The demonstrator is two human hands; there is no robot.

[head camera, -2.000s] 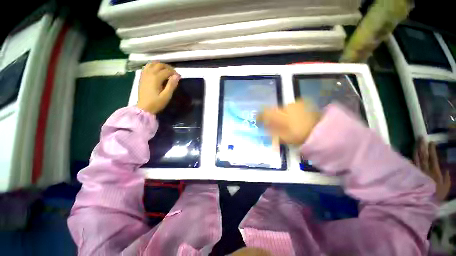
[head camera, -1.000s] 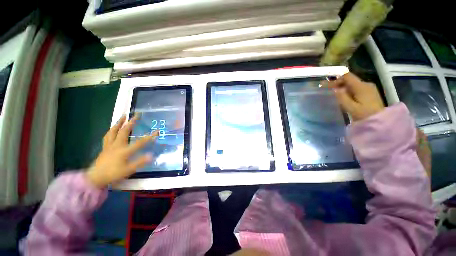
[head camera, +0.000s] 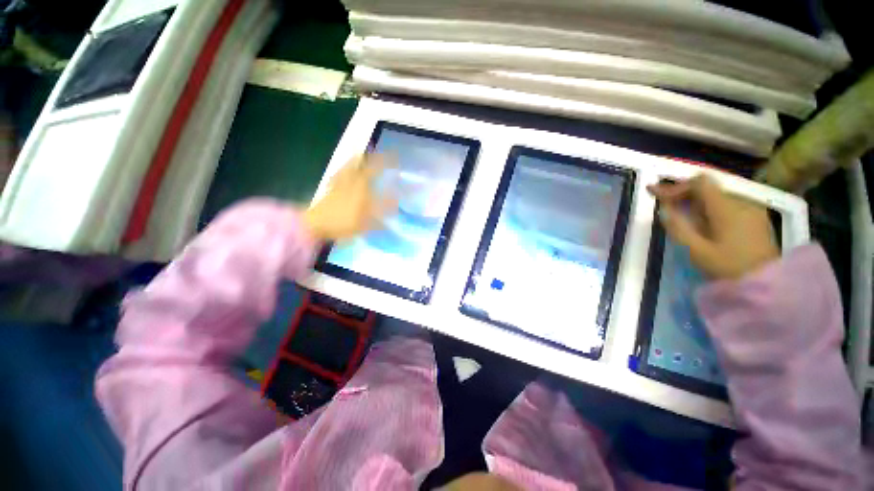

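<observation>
A white foam tray (head camera: 491,139) lies in front of me, tilted in view, with three tablets in its pockets. The left tablet (head camera: 419,182) has a lit pale-blue screen. My left hand (head camera: 353,198) is blurred over its left part. The middle tablet (head camera: 556,249) is lit pale, with a small blue square near its lower left. The right tablet (head camera: 671,316) is lit with small icons at its bottom. My right hand (head camera: 714,225) is at its top, thumb and finger close together; whether it pinches anything cannot be told.
A stack of white trays (head camera: 565,62) stands beyond the working tray. A side stack (head camera: 72,144) with one red layer is at the left. A wrapped post (head camera: 824,134) is at the upper right. A red-edged box (head camera: 321,336) shows below the tray.
The view has turned, so the tray appears slanted. The left tablet went from dark to a clock screen to plain pale blue. My right hand moved from the middle tablet to the right one's top.
</observation>
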